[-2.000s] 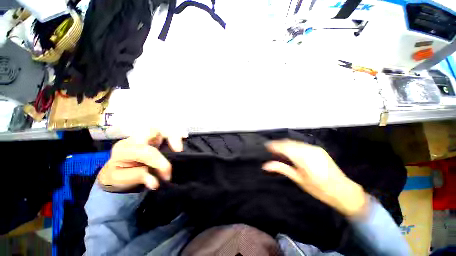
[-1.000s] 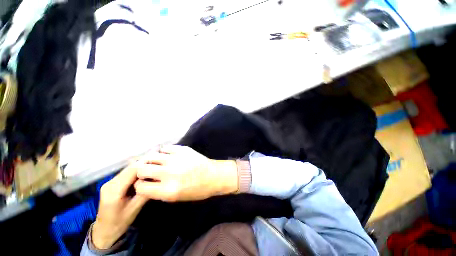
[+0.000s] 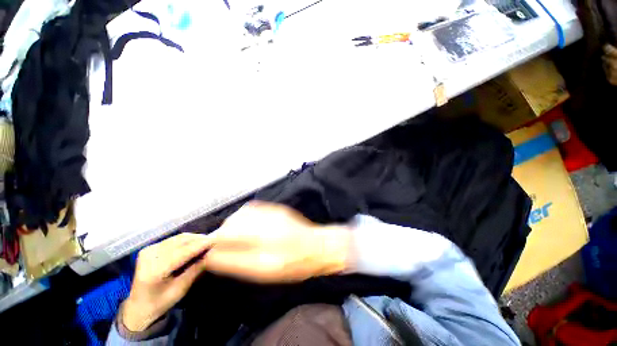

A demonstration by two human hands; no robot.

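A large black garment (image 3: 419,182) lies over my lap, against the front edge of the white table (image 3: 243,121). My left hand (image 3: 166,277) is at the lower left with a bit of dark cloth between its fingers. My right hand (image 3: 264,243) is blurred and reaches across to my left hand, touching or overlapping it. The right fingertips are hidden or smeared, so I cannot tell whether they grip the cloth.
Cut black strips (image 3: 51,115) are heaped at the table's left. Orange-handled snips (image 3: 389,39) and a clear-lidded pack (image 3: 470,35) lie at the back right. A blue crate (image 3: 105,304) stands lower left. Cardboard (image 3: 551,216) and red items (image 3: 575,321) are at the right.
My right hand has crossed from the garment's right side to my left hand, and now blurs with motion. The view has turned right. The garment's raised peak by the table edge has sunk.
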